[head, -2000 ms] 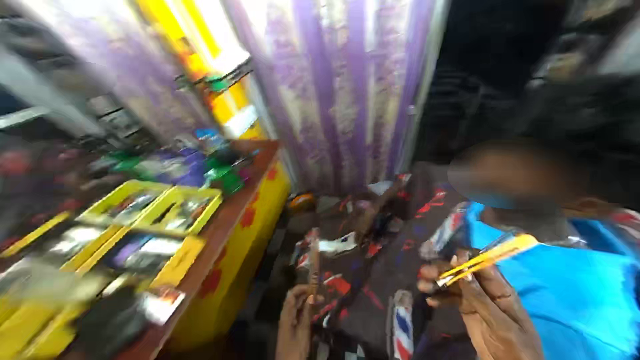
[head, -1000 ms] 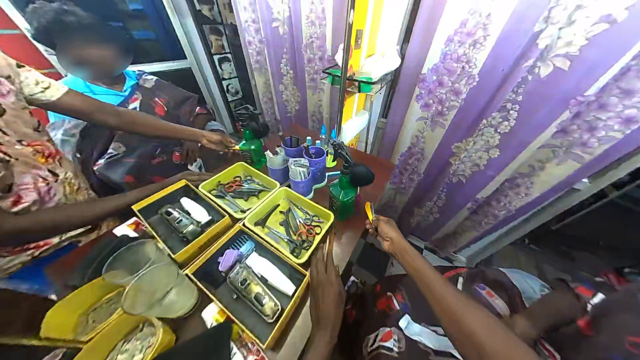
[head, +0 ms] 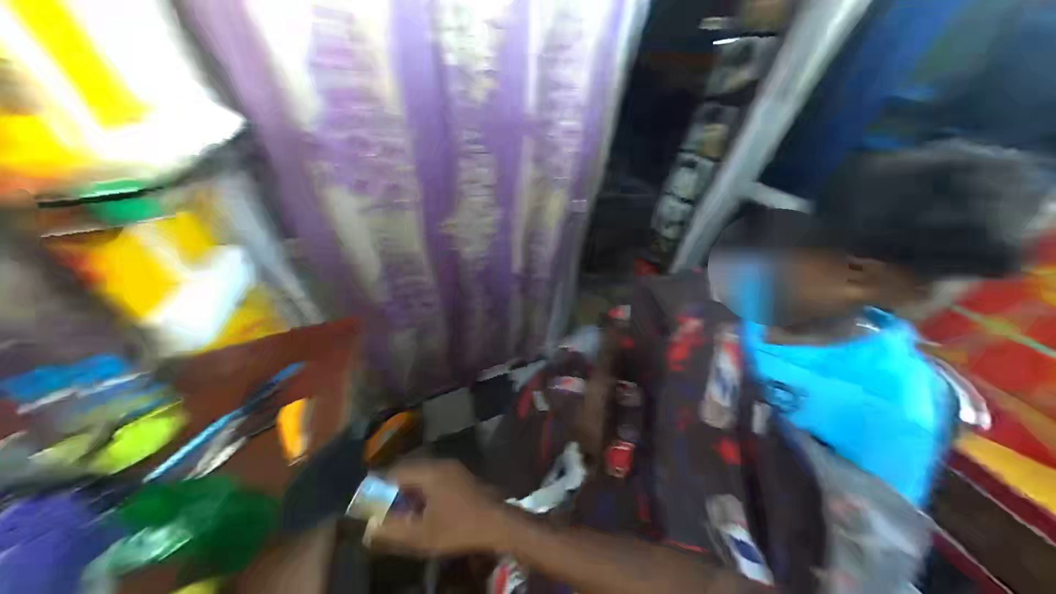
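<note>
My right hand (head: 445, 507) reaches in from the lower right, its fingers closed on a small white and light-blue object (head: 373, 499), too blurred to name. Close by on the left are a green bottle (head: 198, 516) and its black top (head: 322, 478). A blurred brown shape (head: 289, 565) at the bottom edge seems to be my left hand or forearm; its fingers cannot be made out. Beyond the bottle, a small yellow-orange object (head: 293, 429) lies on the red-brown tabletop (head: 326, 355), beside thin blue and white items (head: 206, 441).
At the right sits a person in a bright blue shirt (head: 858, 396), with a dark patterned cape (head: 676, 412) over the body. A purple container (head: 49, 540) stands at lower left. Behind the table hangs a purple and white curtain (head: 462, 190); a metal door frame (head: 775, 132) rises beside it.
The view has swung strongly from the trays to the seated person. My right hand, seen with a slim yellow object one second ago, now holds a small white and light-blue one.
</note>
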